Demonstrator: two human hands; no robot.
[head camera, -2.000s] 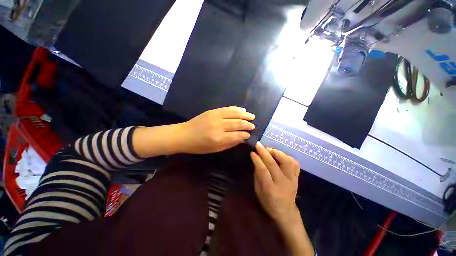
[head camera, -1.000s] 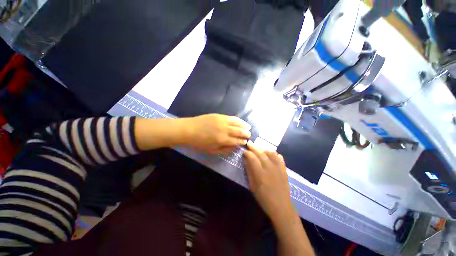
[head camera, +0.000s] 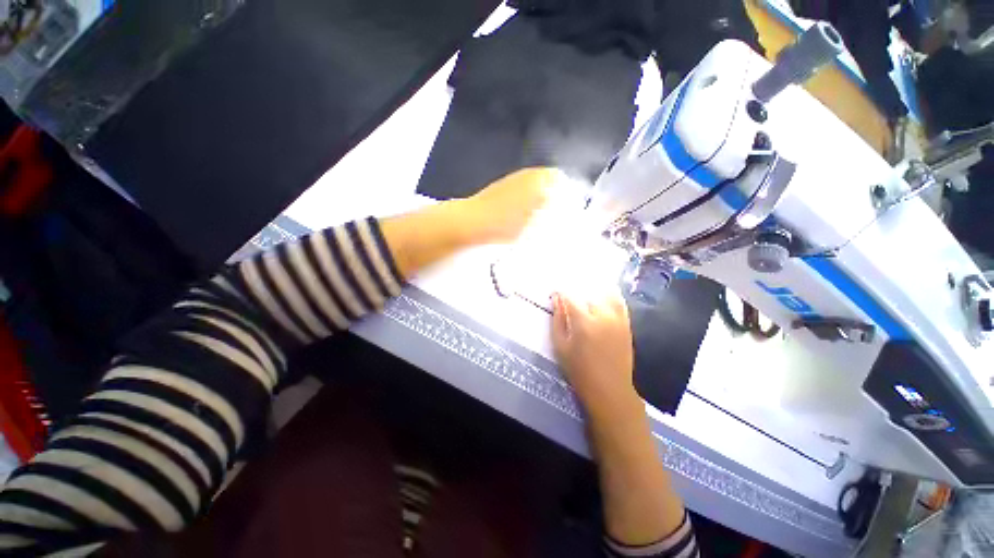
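Note:
A black sleeve panel (head camera: 523, 104) lies flat behind and left of the needle area of the white sewing machine (head camera: 698, 142). My left hand (head camera: 518, 207) rests at the panel's near edge, its fingers washed out by the lamp glare; I cannot tell whether they grip it. My right hand (head camera: 592, 332) is on the bed just in front of the presser foot (head camera: 627, 234), fingertips in the glare; what it holds cannot be told. A small black piece (head camera: 667, 338) lies right of the needle, partly behind my right hand and the machine head.
A broad stack of black panels (head camera: 283, 98) lies at the left, beside clear plastic (head camera: 120, 55). Scissors (head camera: 747, 316) lie behind the small piece. Thread snips (head camera: 861, 501) are at the bed's right end. A ruler edge (head camera: 480, 354) runs along the table front. A red crate (head camera: 16, 398) is far left.
The black panel has moved away from me, past the needle, baring the white bed in front. My left hand has moved forward with it and apart from my right hand. The view has shifted towards the machine.

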